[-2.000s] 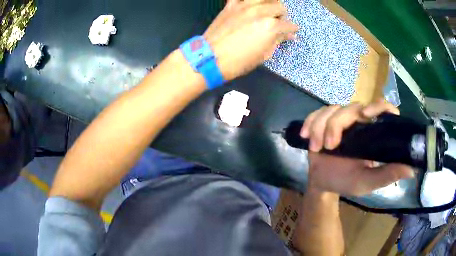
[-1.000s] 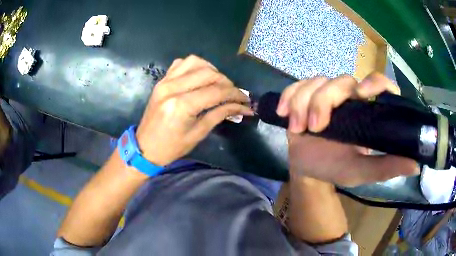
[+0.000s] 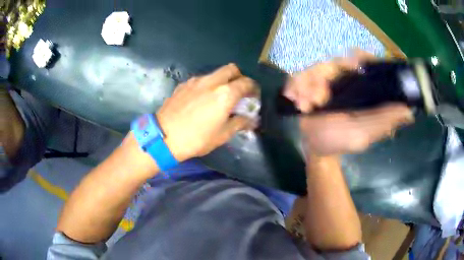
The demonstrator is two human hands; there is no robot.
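My left hand [image 3: 208, 111], with a blue wrist strap [image 3: 154, 142], is shut on a white plastic housing [image 3: 249, 107] over the green bench. The fingers cover part of the housing. My right hand [image 3: 338, 109] is shut around the black electric screwdriver [image 3: 374, 86], which is blurred. The screwdriver's nose points left toward the housing, with a gap between them. The bit cannot be made out. The screw box [image 3: 325, 35], full of tiny silvery-blue specks, lies behind my right hand.
Two more white housings [image 3: 116, 28] lie at the back left of the bench [image 3: 152, 30]. A gold pile [image 3: 23, 25] is at the far left corner. Small dark specks lie left of my left hand. Another person's knee [image 3: 20, 142] shows at the left edge. A brighter green belt is at upper right.
My left hand went from the screw box to the housing and now grips it. The screwdriver was close to the housing a second ago and has moved up and away to the right.
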